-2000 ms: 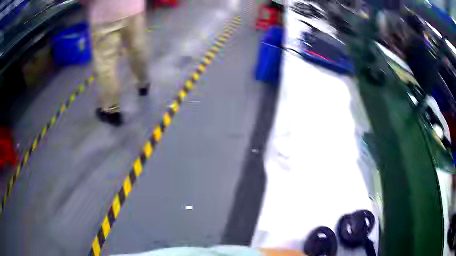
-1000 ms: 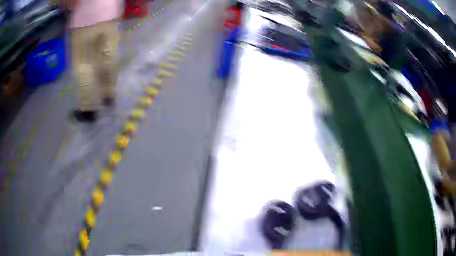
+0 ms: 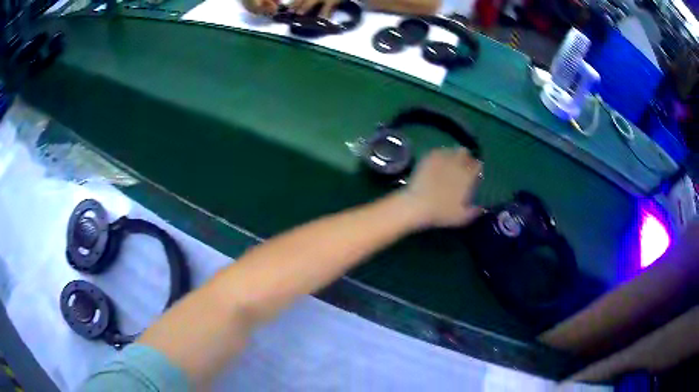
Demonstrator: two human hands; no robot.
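Observation:
My left hand (image 3: 448,187), bare and blurred, reaches from the lower left over the green belt. It grips black headphones (image 3: 389,151) at the band end and hides their second cup; the other cup faces up with a silver centre. A second dark headset (image 3: 525,253) lies on the belt just right of my hand. Another pair of headphones (image 3: 178,264) lies on the white foam at lower left, both cups face up, band to the right. My right hand is not in view.
Another person's forearms (image 3: 628,318) enter at lower right, near a violet glow (image 3: 654,236). Across the belt (image 3: 230,99), a person's hands (image 3: 322,9) work on headphones; another headset (image 3: 441,52) lies beside them. A white device (image 3: 571,65) stands far right.
The view has swung right from the floor and bench to the belt. My left arm has come into view and its hand has taken hold of headphones.

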